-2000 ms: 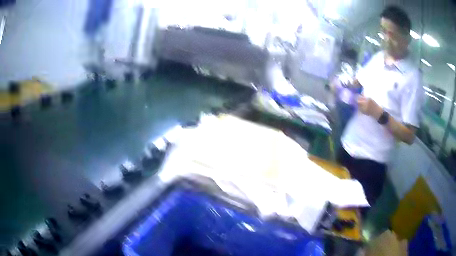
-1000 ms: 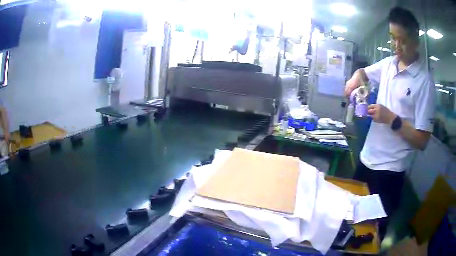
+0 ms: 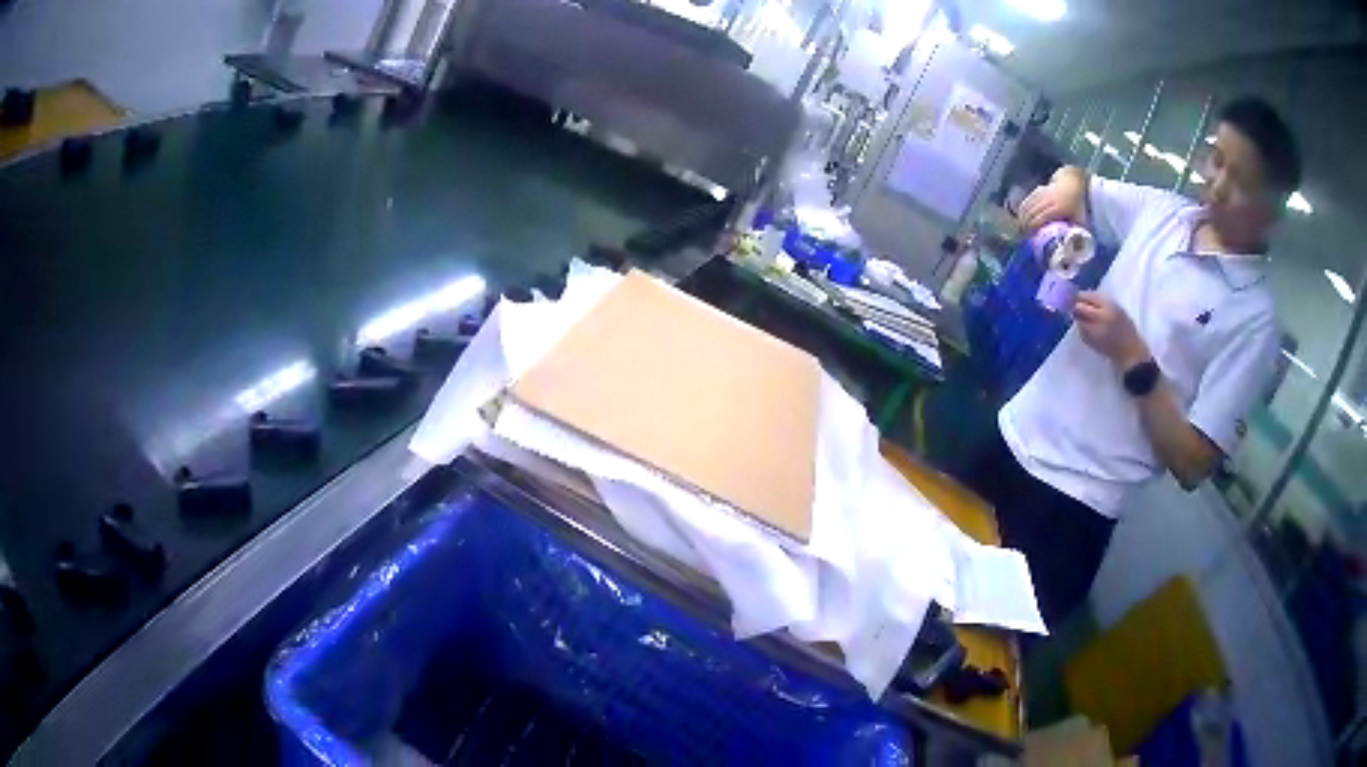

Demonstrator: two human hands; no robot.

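Neither of my hands is in the picture. Black plastic parts (image 3: 213, 490) lie in a loose row on the dark green conveyor belt (image 3: 195, 315), along its near edge. The blue crate (image 3: 338, 659) is at the bottom centre, cut off by the picture's edge, with shiny clear liner film (image 3: 600, 637) over its wall and rim. Its inside is dark; a pale bit shows at the bottom, and I cannot tell what it is.
Tan cardboard sheets (image 3: 682, 405) with white sheets (image 3: 885, 570) draping out lie beyond the crate. Loose black parts (image 3: 972, 683) sit on a yellow surface at their right. A silver rail (image 3: 285, 577) edges the belt. A person (image 3: 1147, 322) stands at the right, holding a light purple flask (image 3: 1058, 247).
The view has tilted and turned downward, so more of the blue crate's inside shows. The other person still holds the flask and cup, with the head lowered. No hand of mine has come in.
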